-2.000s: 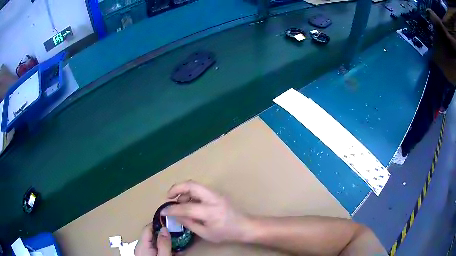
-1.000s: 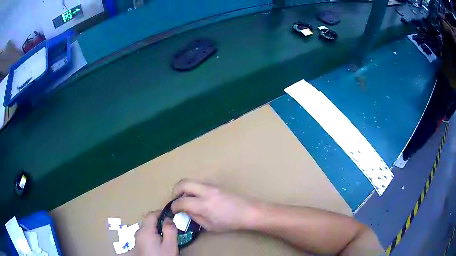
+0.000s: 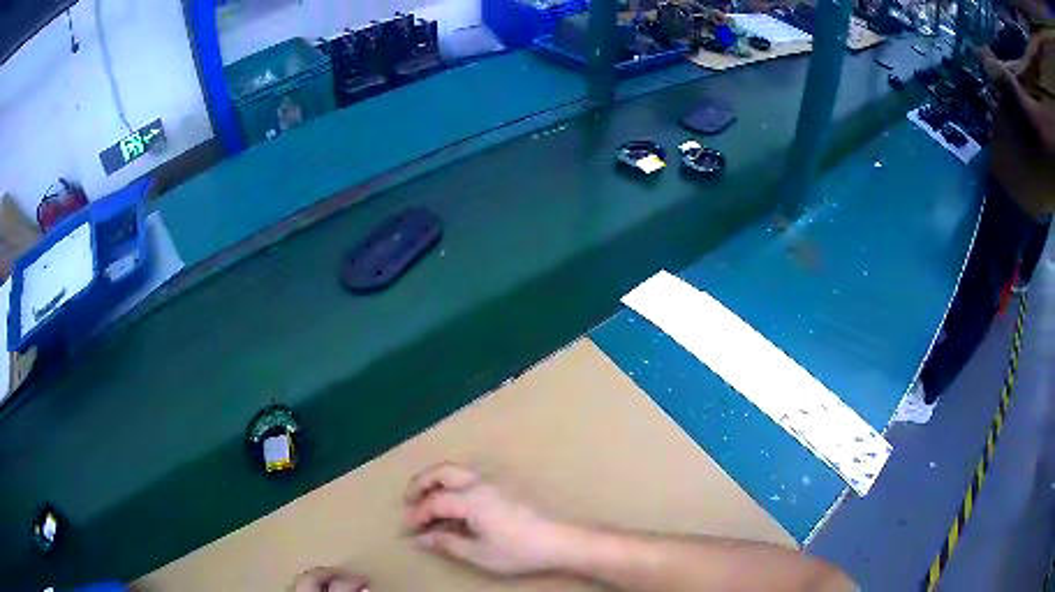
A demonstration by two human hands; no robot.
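A round black unit (image 3: 275, 439) with a green board and a white square patch edged in yellow lies on the green belt, just beyond the tan cardboard (image 3: 578, 439). My right hand (image 3: 480, 526) is over the cardboard, right of the unit, fingers loosely bent and apart, with nothing seen in it. My left hand (image 3: 327, 581) shows only as fingertips at the bottom edge; the rest is cut off, so its grip is hidden.
Another black unit (image 3: 46, 528) lies at the belt's lower left. A flat black oval piece (image 3: 391, 250) and two units (image 3: 642, 158), (image 3: 701, 160) lie farther up. A white strip (image 3: 758, 376) crosses the teal bench. A person (image 3: 1024, 139) stands at the right.
The round unit has left my hands and now lies on the belt. My hands have come apart, the left mostly out at the bottom. The view has tilted up, and the loose white pads are out of sight.
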